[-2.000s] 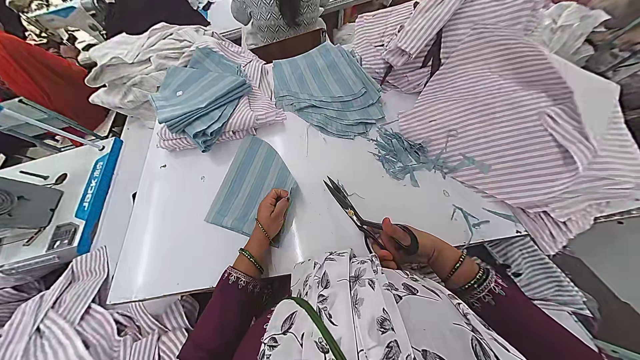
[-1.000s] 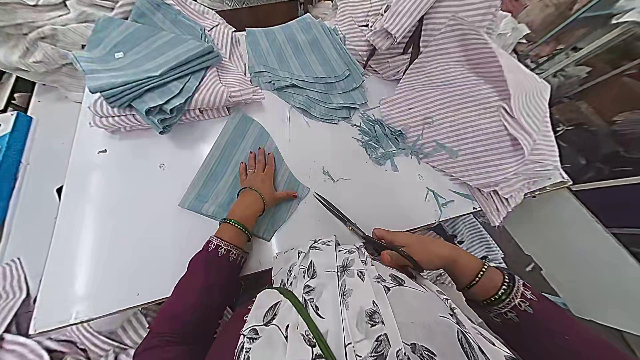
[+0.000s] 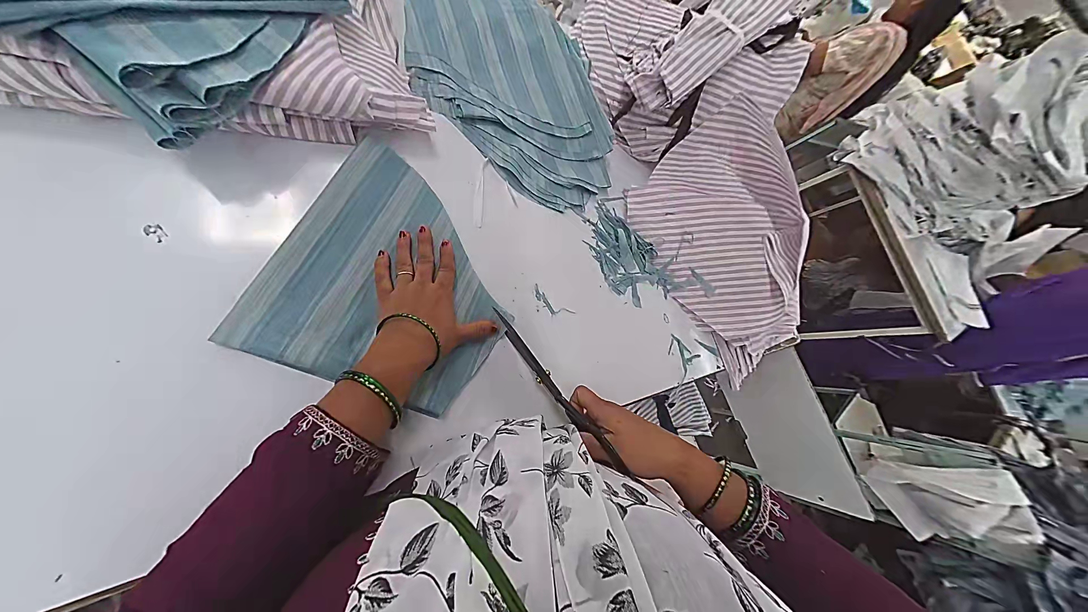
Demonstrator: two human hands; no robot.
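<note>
A blue striped fabric piece [image 3: 323,255] with a curved right edge lies flat on the white tabletop. My left hand [image 3: 421,293] rests palm down on it with fingers spread, its thumb pointing at the right edge. In my right hand [image 3: 629,433] is a pair of dark metal scissors [image 3: 552,387]; the blades look closed and their tip is at the fabric's right edge, just beside my left thumb. The scissors' handles are partly hidden by my fingers.
Stacked blue fabric pieces [image 3: 510,93] lie beyond, with folded blue cloth [image 3: 195,68] at the upper left. Blue fabric trimmings [image 3: 625,251] sit beside a striped garment [image 3: 722,212]. White cloth [image 3: 977,144] is piled at the right, beyond the white table [image 3: 102,340].
My left hand, pinching the fabric's edge two seconds ago, now lies spread on it. The scissors, apart at the blades then, have closed and come to the fabric's edge. The view has moved closer.
</note>
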